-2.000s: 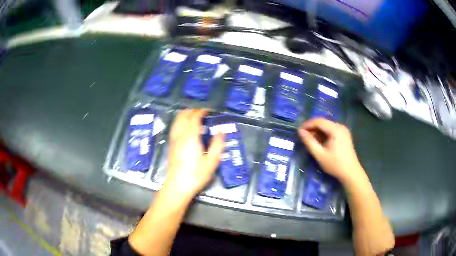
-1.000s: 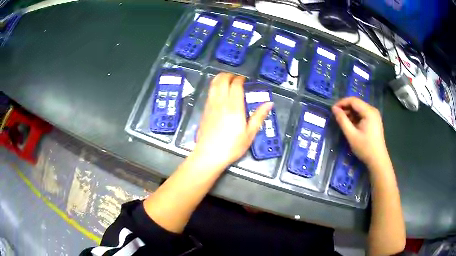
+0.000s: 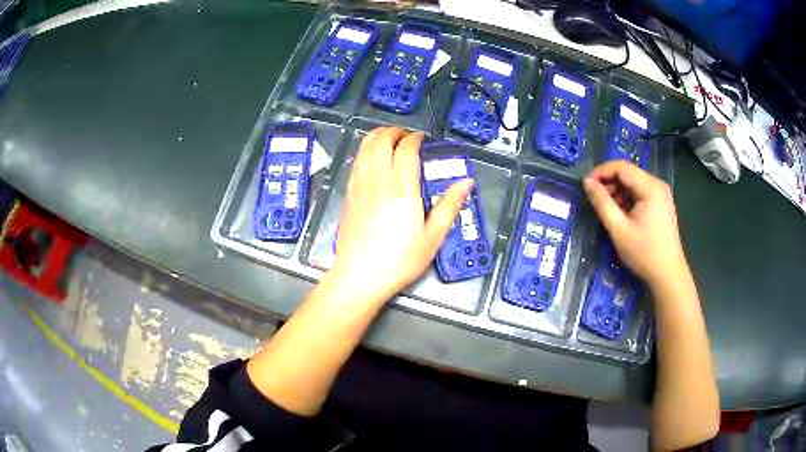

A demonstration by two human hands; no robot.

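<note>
A clear blister tray (image 3: 353, 287) on the dark green mat holds several blue handheld meters in two rows. My left hand (image 3: 384, 207) lies palm down over the front row, left of centre, hiding the pocket beneath. Its thumb rests on the upper part of a tilted blue meter (image 3: 460, 225); whether the fingers grip anything is hidden. My right hand (image 3: 632, 212) is over the front row's right-end meter (image 3: 610, 300), covering its upper part. Its thumb and index fingertips meet, with nothing visible between them. A thin black cord (image 3: 502, 108) loops over a back-row meter.
A white-grey scanner (image 3: 712, 152) lies right of the tray near cables. A black mouse (image 3: 590, 22) sits on the white back ledge, with a monitor (image 3: 707, 22) behind. A red stool (image 3: 40, 252) stands on the floor at left, beside a yellow line.
The view has tipped down and shifted, and is sharper than two seconds ago. Both hands keep nearly the same places over the tray. The meters show no clear movement in it.
</note>
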